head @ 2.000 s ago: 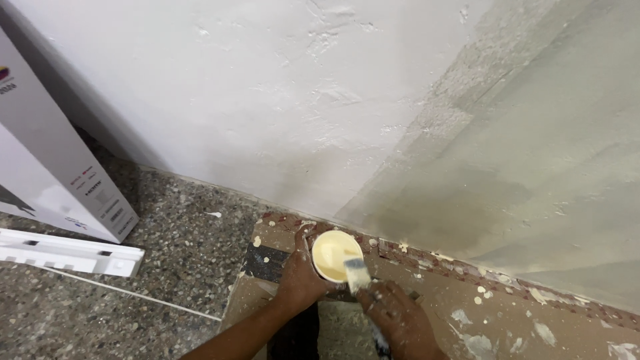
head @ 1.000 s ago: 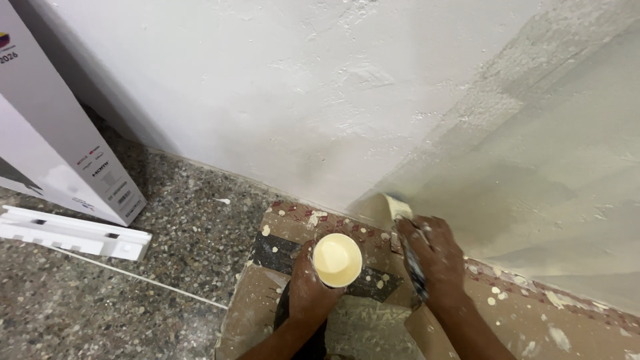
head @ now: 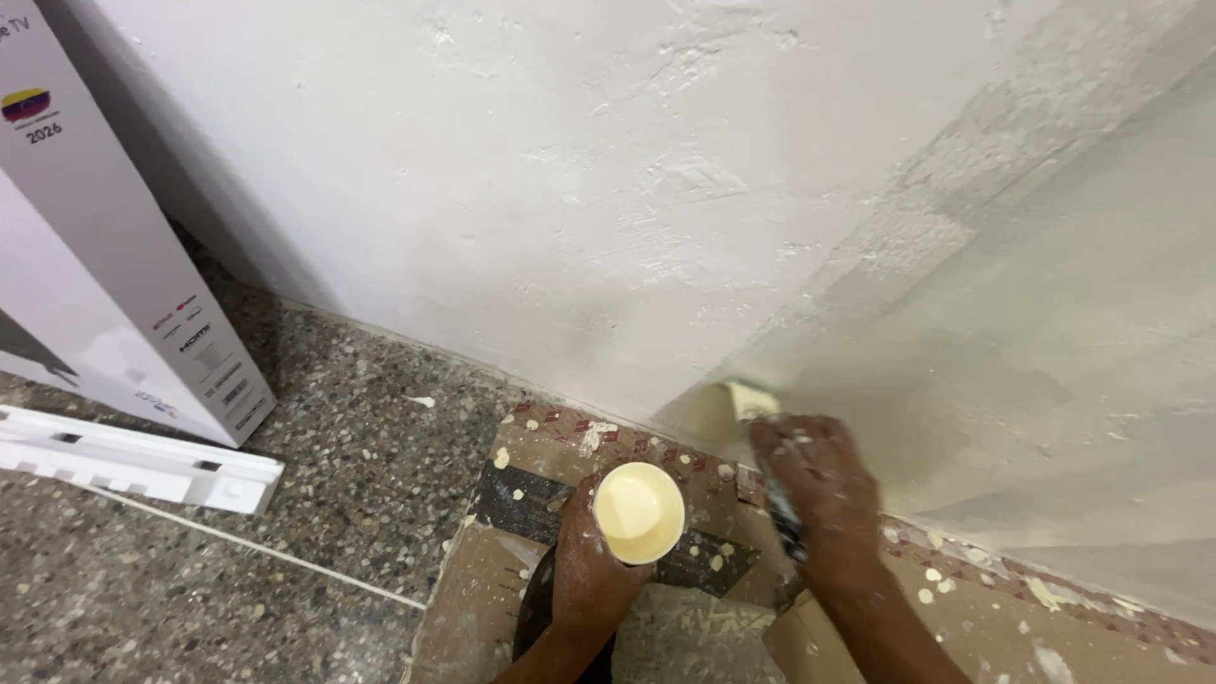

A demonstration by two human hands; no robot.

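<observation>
My left hand [head: 598, 570] grips a white cup [head: 639, 513] of pale yellow paint, held upright above paint-spotted cardboard [head: 465, 608]. To the right, my right hand [head: 822, 484] is closed around the handle of a paintbrush [head: 755, 401]. The bristles, coated in pale yellow, touch the foot of the wall [head: 570, 190], where a darker, damp-looking patch [head: 708, 413] shows. Greyish-green covers the wall's right part, and the left part is white. Part of the brush handle is hidden by my fingers.
A tall printed carton [head: 161, 247] stands on the speckled terrazzo floor [head: 370, 418] at the left. In front of it lies a white slotted plastic or foam strip [head: 142, 461], with a thin white line [head: 256, 546] running along the floor toward the cardboard.
Two seconds ago the brush was at the cup's rim; my right hand then moved it right, up to the wall's base. Over the last second it stays at the wall, while my left hand keeps the cup.
</observation>
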